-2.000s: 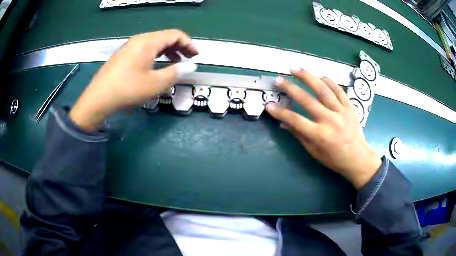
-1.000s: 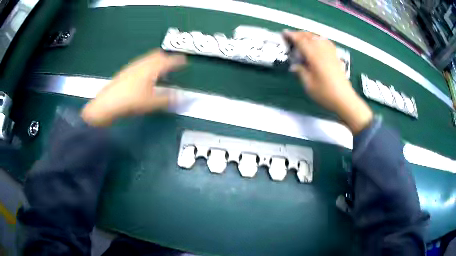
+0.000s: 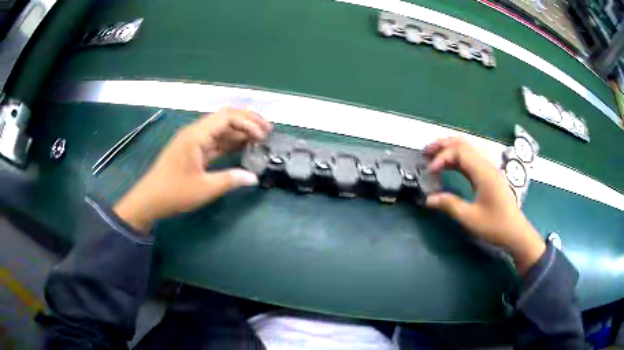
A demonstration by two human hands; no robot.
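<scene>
A grey metal housing strip (image 3: pixel 345 169) with a straight back edge and lobed front is in front of me, over the dark green belt. My left hand (image 3: pixel 195 160) grips its left end between thumb and fingers. My right hand (image 3: pixel 479 195) grips its right end the same way. The strip looks slightly blurred, and dark gaps with small shiny parts show between its lobes. The fingers hide parts of both ends. I cannot tell whether the strip touches the belt.
A slanted strip with circles (image 3: pixel 518 171) lies beside my right hand. Tweezers (image 3: pixel 128 140) and a small ring (image 3: pixel 58 148) lie at left. Other strips lie farther back (image 3: pixel 438 42) (image 3: pixel 555 113) (image 3: pixel 113 33). A pale disc (image 3: pixel 553 240) is at right. A metal bracket (image 3: pixel 14 131) is at the left edge.
My right hand has come back from the far strips to the near strip's right end. My left hand now holds the left end. The near strip looks darker, and its gaps look different.
</scene>
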